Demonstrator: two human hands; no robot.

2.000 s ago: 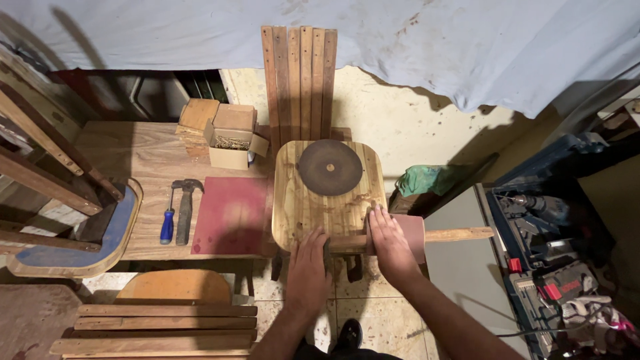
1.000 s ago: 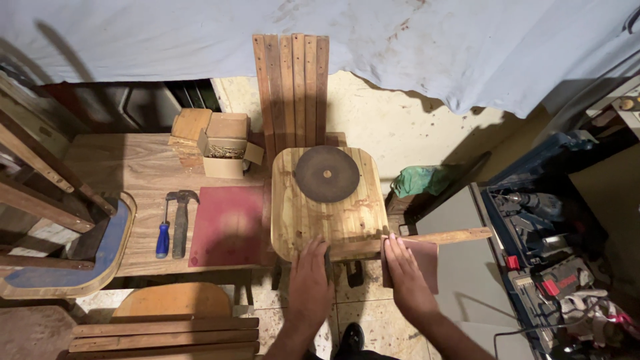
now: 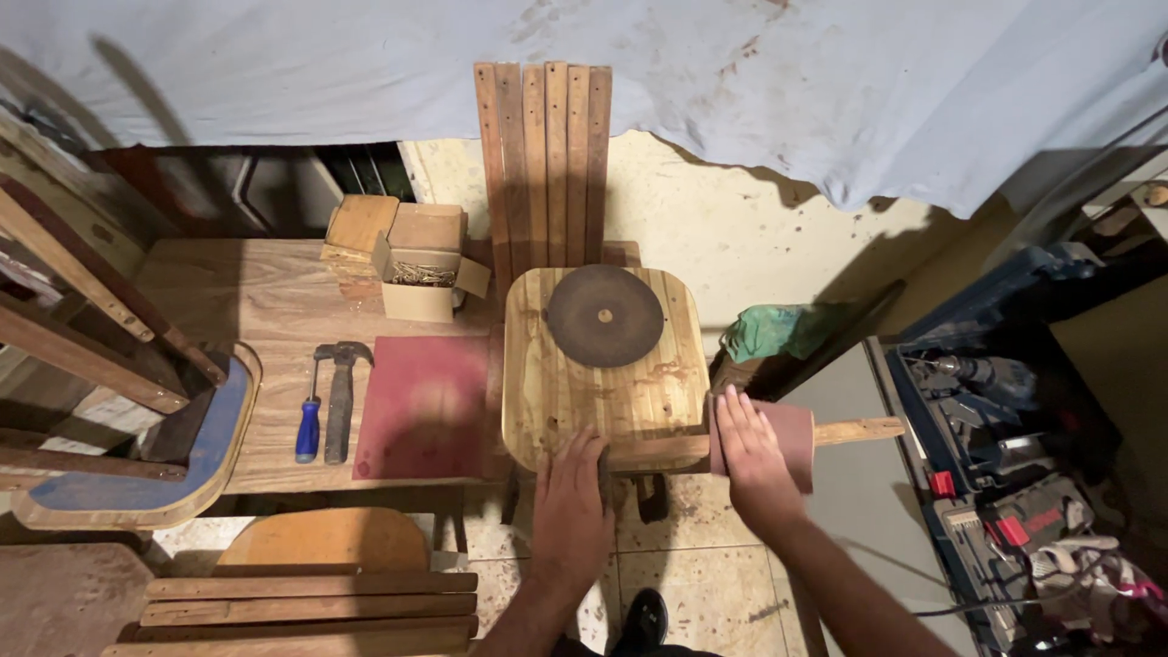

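Observation:
A wooden slat [image 3: 659, 447] lies across the front edge of a wooden stool seat [image 3: 598, 401] and sticks out to the right. My left hand [image 3: 573, 511] holds the slat's left end. My right hand [image 3: 756, 456], fingers together and extended, presses a sheet of reddish-brown sandpaper [image 3: 792, 438] over the slat, right of the seat. Its fingertips reach past the slat's far edge; its thumb is hidden. A round dark abrasive disc [image 3: 605, 333] rests on the seat behind my hands.
On the left bench lie a red sheet [image 3: 422, 406], a claw hammer [image 3: 339, 401] and a blue-handled screwdriver [image 3: 308, 424], near an open cardboard box of screws [image 3: 420, 292]. Several slats [image 3: 546, 164] stand behind the seat; others [image 3: 310, 607] lie front left. A toolbox [image 3: 940, 456] is at right.
My right hand and the sandpaper are farther right along the slat than two seconds ago. My left hand stays at the slat's left end.

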